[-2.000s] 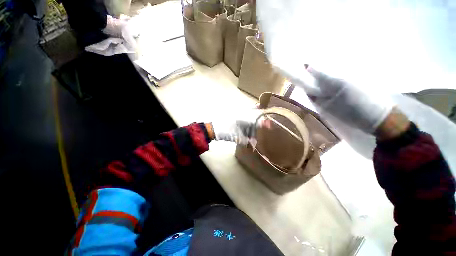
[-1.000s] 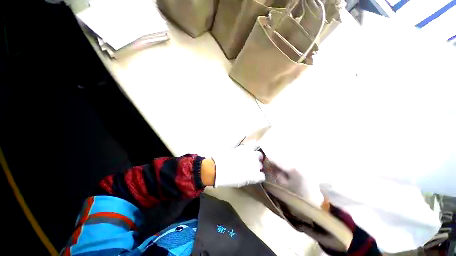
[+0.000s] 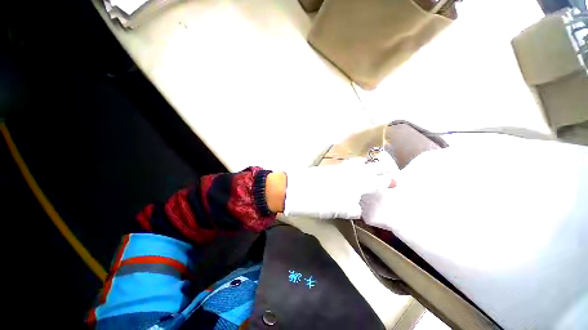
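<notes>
A taupe tote bag (image 3: pixel 422 277) lies tilted on the pale table at the lower right, its dark opening facing up. My left hand (image 3: pixel 332 190), in a white glove, grips the bag near its rim, beside a small metal ring (image 3: pixel 374 155); a bare fingertip shows. A large sheet of white paper (image 3: pixel 503 213) lies over and partly in the opening and hides much of the bag. A bag handle loops below the hand. My right hand is not visible; the white paper fills the right side.
Another taupe bag (image 3: pixel 374 38) stands at the top centre. More taupe bags (image 3: pixel 558 71) are at the upper right. A paper stack (image 3: pixel 132 9) is cut off at the top left. The pale table (image 3: pixel 219 84) borders a dark floor with a yellow line (image 3: pixel 48 209).
The view has moved closer to the bag. The white paper has come over the bag's opening. My right hand, earlier at the bag, has gone from sight. My left hand stays at the rim.
</notes>
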